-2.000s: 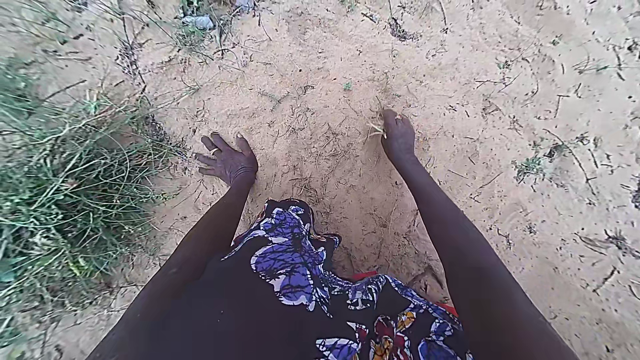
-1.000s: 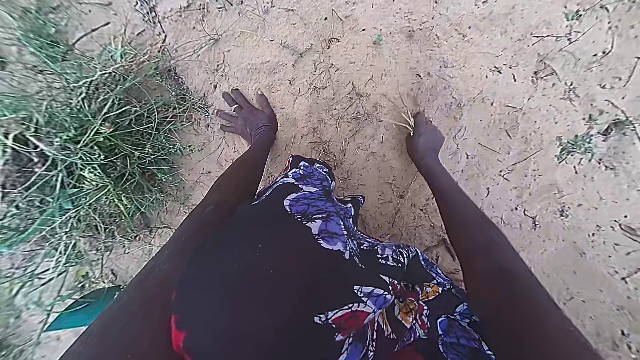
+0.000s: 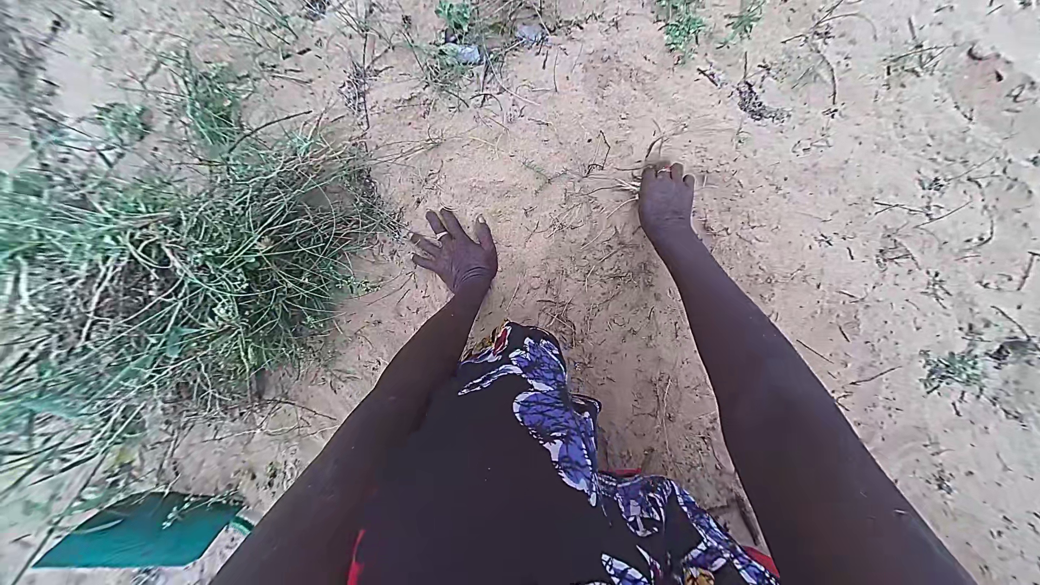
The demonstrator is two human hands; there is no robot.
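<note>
My left hand [image 3: 459, 256] rests on the sandy ground [image 3: 552, 244] with its fingers spread and nothing in it; a ring shows on one finger. To the right and farther forward, my right hand [image 3: 668, 199] is closed around a small bunch of dry stalks [image 3: 621, 186], whose thin ends stick out on its left side. Its fingertips are at the soil, and a ring shows there too. Between my arms lies patterned cloth [image 3: 548, 406] in black, blue and white.
A large heap of green, stringy plants [image 3: 219, 268] lies at the left. Below it is a flat green object [image 3: 138, 532]. Stones [image 3: 463, 54] and small weeds [image 3: 682, 24] are at the top. Twigs and a low plant [image 3: 955, 370] dot the sand at the right.
My right hand has moved forward over the ground, away from my body, with dry stalks still in it. My left hand stays spread on the sand. The view has shifted.
</note>
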